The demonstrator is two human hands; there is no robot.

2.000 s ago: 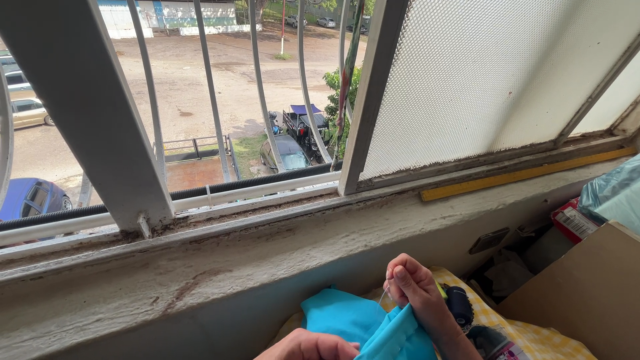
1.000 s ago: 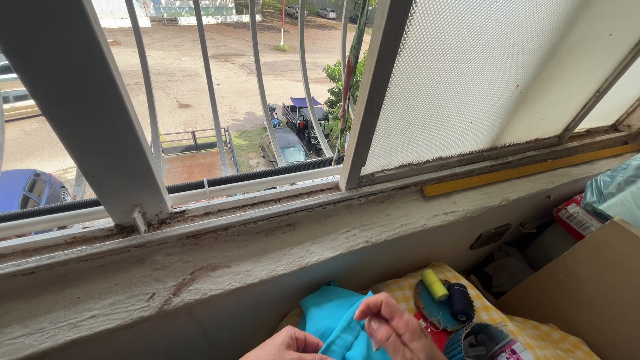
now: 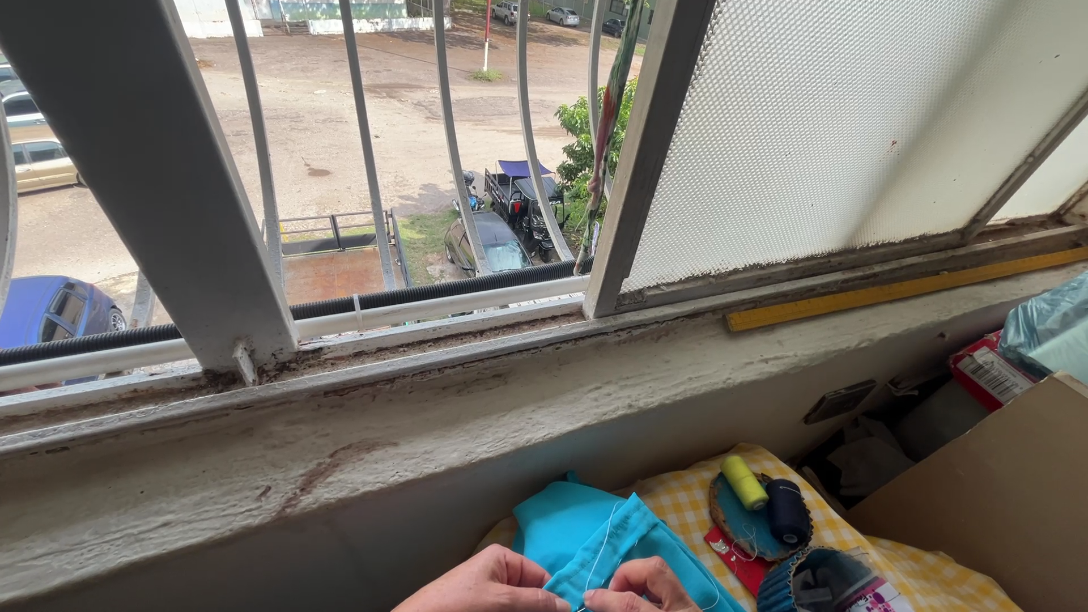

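Note:
Turquoise fabric lies at the bottom centre, with a folded hem and a pale thread running across it. My left hand pinches the hem's edge between thumb and fingers. Close beside it, my right hand has its fingertips together at the same edge, where a small dark tip, perhaps a needle, shows between the hands. To the right, a yellow-green thread spool and a dark navy thread spool rest on a round blue piece with a brown rim.
Yellow checked cloth lies under the spools, near a blue ribbed container and a red card. A cardboard box stands at the right. Above run the window ledge, a yellow ruler-like strip and window bars.
My right hand was raised above the fabric with a thread two seconds ago; now it is down at the hem beside my left hand. The pale thread now lies across the fabric.

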